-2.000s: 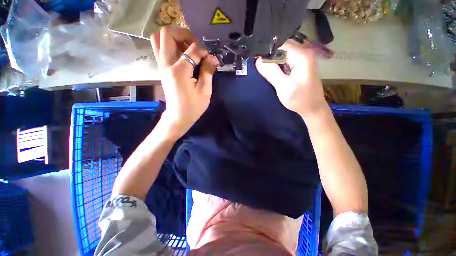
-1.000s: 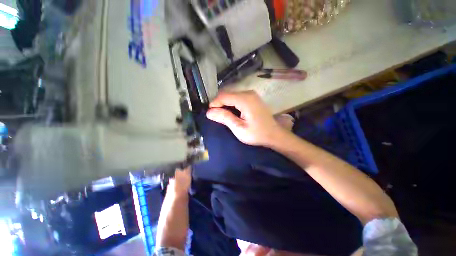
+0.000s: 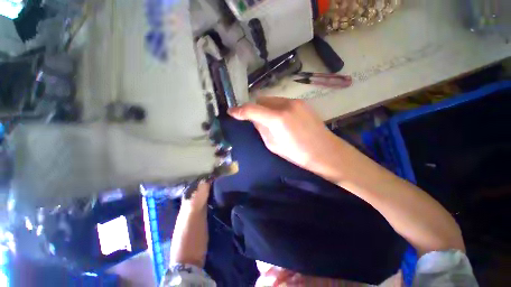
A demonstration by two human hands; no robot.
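The dark hat (image 3: pixel 314 224) spreads from beneath the button-sewing machine (image 3: pixel 162 101) down over my lap. My right hand (image 3: pixel 286 129) is beside the machine's front plate, thumb and fingertips together on the hat's upper edge. My left hand (image 3: pixel 199 193) is mostly hidden behind the machine head. Only its wrist side and forearm show below, so its grip cannot be seen. A small gold-tan piece (image 3: pixel 230 168) shows at the machine's lower front; what it is cannot be told. The area under the clamp is hidden.
Right of the machine, a control panel (image 3: pixel 280 28), a dark-handled tool (image 3: pixel 328 54) and reddish-pink snips (image 3: pixel 330 80) are on the table (image 3: pixel 392 67), below a loose button pile (image 3: pixel 356 12). A blue crate (image 3: pixel 400 143) stands at right; another blue crate edge (image 3: pixel 152 230) shows at lower left.
The view has swung from the machine's front to its side. My left hand has become mostly hidden. My right hand has shifted a little, its fingers now flatter at the hat's edge.
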